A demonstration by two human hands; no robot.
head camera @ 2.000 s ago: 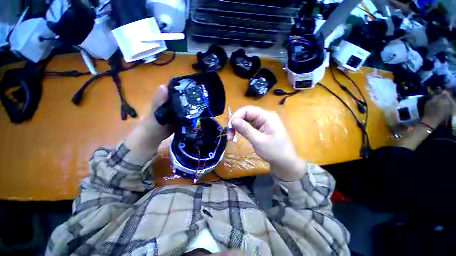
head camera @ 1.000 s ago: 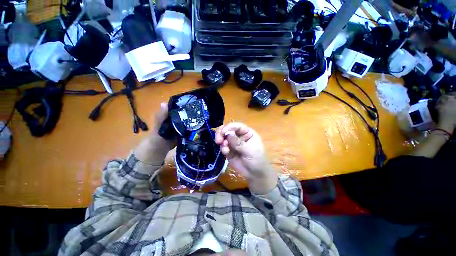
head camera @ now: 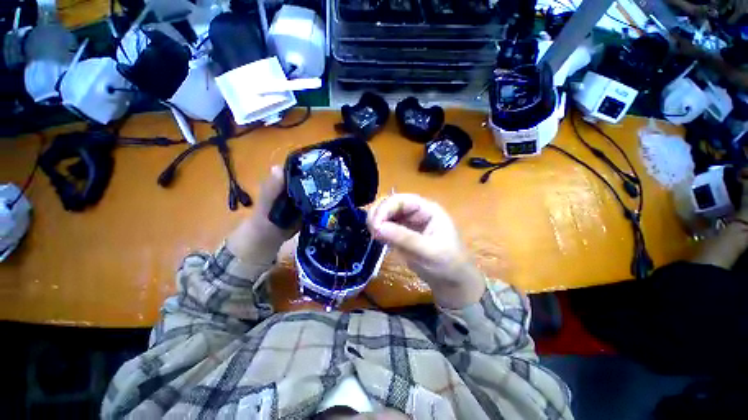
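My left hand (head camera: 269,215) grips the black front module (head camera: 325,177) by its left side and holds it tilted up, its shiny board facing me. The white camera housing (head camera: 342,277) stands just below it near the bench's front edge, its dark open inside facing up. Thin coloured wires (head camera: 331,220) run between module and housing. My right hand (head camera: 417,233) is at the right of the housing's rim, thumb and forefinger pinched together around a thin wire end; the tip is too small to make out.
Three small black modules (head camera: 444,149) lie behind my hands. A white camera (head camera: 525,138) with black cables stands to their right. Dark stacked trays (head camera: 417,51) and white cameras (head camera: 254,89) line the back. A coiled cable (head camera: 75,170) lies left. Another person's arm (head camera: 723,246) is at right.
My right hand moved in to the wires by the module, then back out to the right of the housing. My left hand keeps its hold on the module. The view has shifted slightly.
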